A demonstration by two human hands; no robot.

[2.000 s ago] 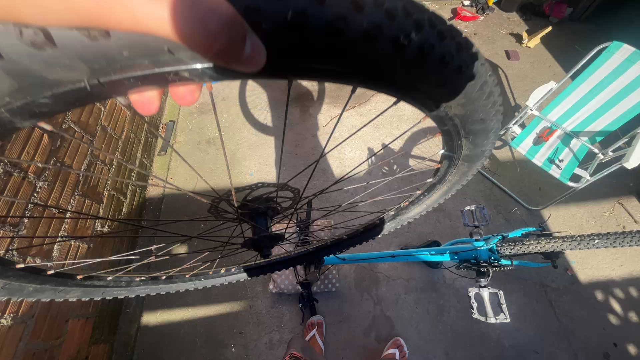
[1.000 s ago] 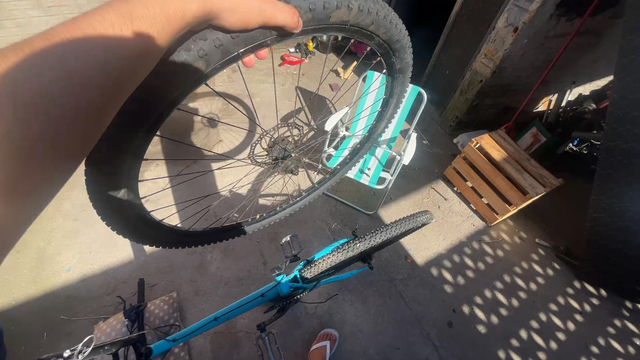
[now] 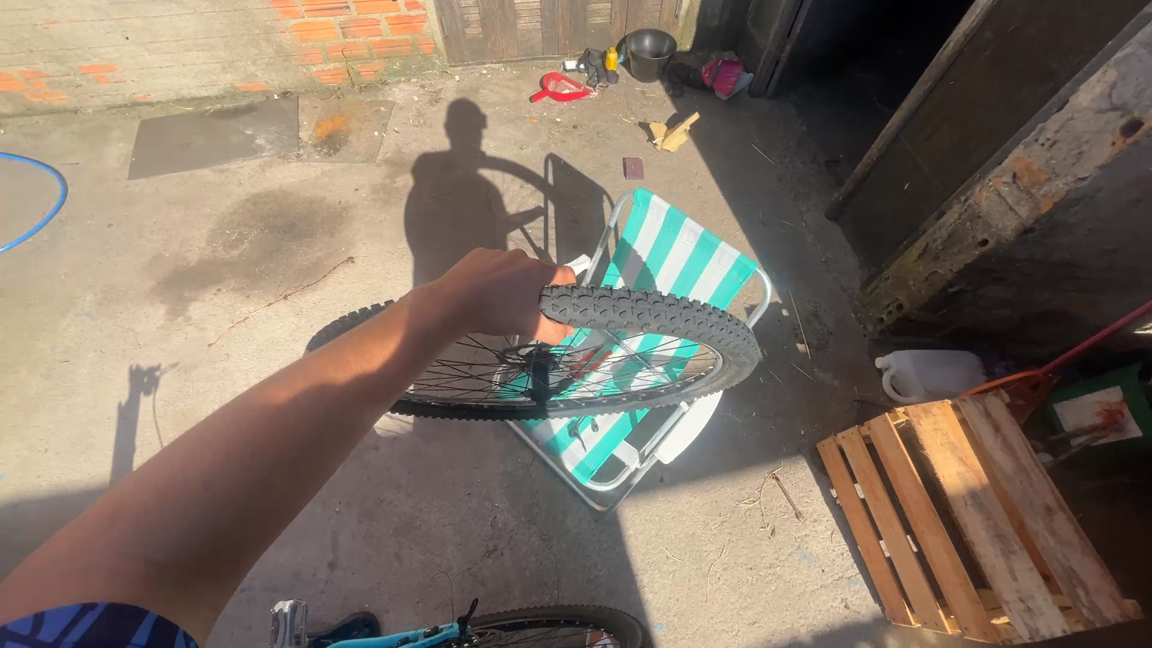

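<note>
My left hand (image 3: 513, 292) grips the knobby tyre of a bicycle wheel (image 3: 666, 315) at its upper edge. The wheel hangs in the air, tilted, with its spokes and hub below my fingers. Behind it on the ground stands a folding chair (image 3: 679, 243) with green and white striped fabric and a metal frame; the wheel hides part of it. At the bottom edge show the blue frame (image 3: 396, 637) and a tyre (image 3: 576, 616) of a bicycle. My right hand is not in view.
A wooden slatted crate (image 3: 972, 513) stands at the lower right, beside a white plastic jug (image 3: 931, 373). Near the far wall are a black bucket (image 3: 650, 56) and a red dustpan (image 3: 562, 87). A blue hoop or hose (image 3: 63, 193) lies at the far left.
The view has swung up towards the far wall. My left hand still holds the wheel, which has tilted flatter and is now over the striped chair.
</note>
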